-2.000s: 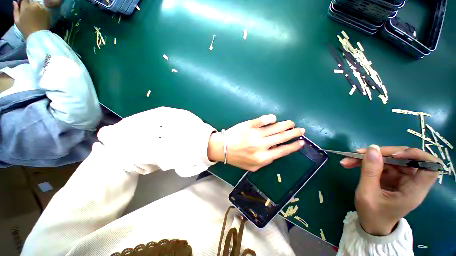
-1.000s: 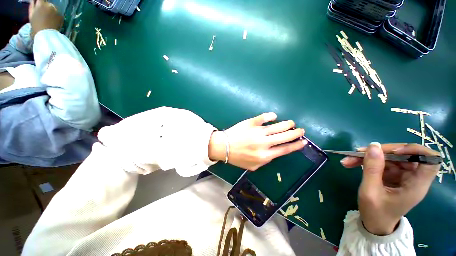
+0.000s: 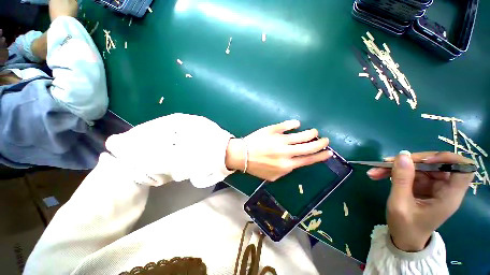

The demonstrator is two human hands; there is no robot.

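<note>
A dark phone middle frame [image 3: 321, 203] with a thin light rim lies tilted over the bench's near edge, its lower end towards my lap. An orange-gold ribbon shows in that lower end. My left hand [image 3: 279, 153] lies flat over the frame's upper left side, fingertips on its far end, fingers spread. My right hand [image 3: 424, 196] holds tweezers [image 3: 419, 166] like a pen. Their tip points left and is at the frame's upper right corner; whether it touches is too small to tell.
Cream and dark strips [image 3: 387, 72] lie in a pile at upper right, with more cream strips [image 3: 455, 134] at the right. Frame stacks [image 3: 395, 16] stand at upper right. Pale scraps [image 3: 314, 223] lie beside the frame. Another person's sleeve [image 3: 78, 70] is at left.
The other person's arm at left has moved right and up. The frame's lower end has shifted very slightly. My hands and the tweezers have hardly moved.
</note>
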